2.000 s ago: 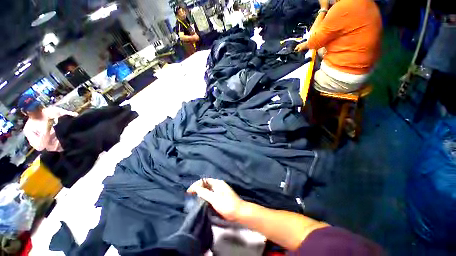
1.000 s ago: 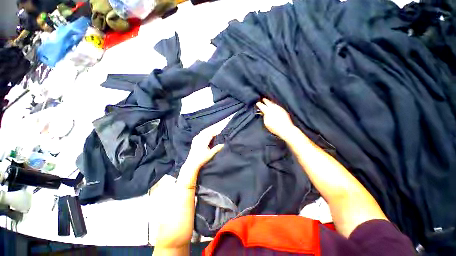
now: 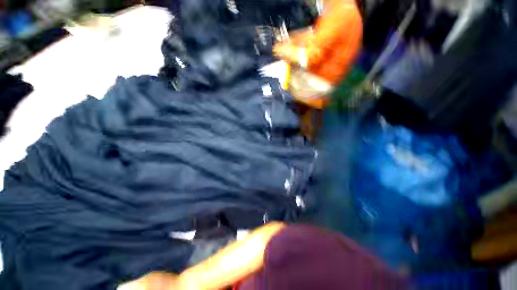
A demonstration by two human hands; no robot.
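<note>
The frame is blurred. A large pile of dark navy trousers (image 3: 153, 153) lies in long folds across the white table (image 3: 62, 68). Small white labels show along its right edge. My right hand (image 3: 150, 280) is low in the view, blurred and cut off by the bottom edge, beside the dark cloth. Its fingers and anything in them cannot be made out. My right forearm and purple sleeve reach in from the bottom. My left hand is not in view. A paler grey patch of cloth (image 3: 207, 252) shows just above my right forearm.
A person in an orange top (image 3: 337, 42) is at the table's far right side. More dark cloth (image 3: 227, 34) is heaped at the back. A large blue plastic bag (image 3: 416, 170) stands on the right. A brown-orange object (image 3: 496, 235) is at the right edge.
The view has swung from the cloth between both hands towards the pile and the floor on the right. My left hand has gone out of view. My right hand is now at the bottom edge.
</note>
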